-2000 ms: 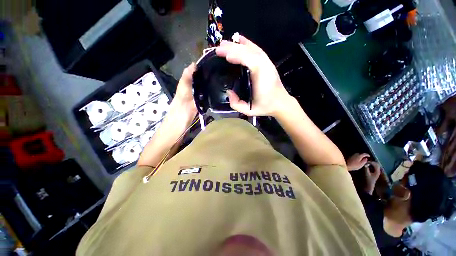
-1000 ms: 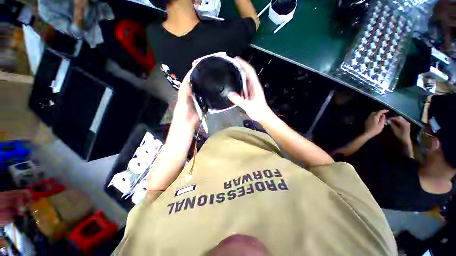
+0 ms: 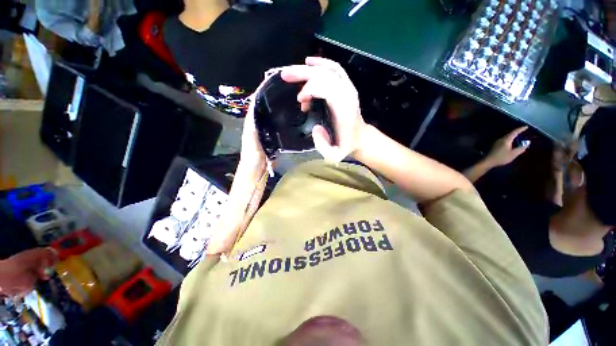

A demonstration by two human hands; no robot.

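Note:
A black round module (image 3: 289,120) sits inside the white round housing, whose thin rim (image 3: 294,151) shows around it. The piece is in front of my chest. My left hand (image 3: 251,144) holds it along the left side, with the fingers mostly hidden behind it. My right hand (image 3: 338,101) grips the right side, with curled fingers over the top edge and the thumb at the lower right. Thin lead wires run down along my left forearm, hard to make out.
A black crate (image 3: 154,215) with white housings stands at the lower left. Large black crates (image 3: 108,140) are beyond it. The green bench (image 3: 398,42) at the upper right bears a clear blister tray (image 3: 503,46). Co-workers in black are at the top and right. Red bins (image 3: 140,292) are lower left.
My view has turned, so the bench lies nearer the top. My right hand's fingers have moved from the housing's side to curl over the top edge of the module. The piece looks more tilted.

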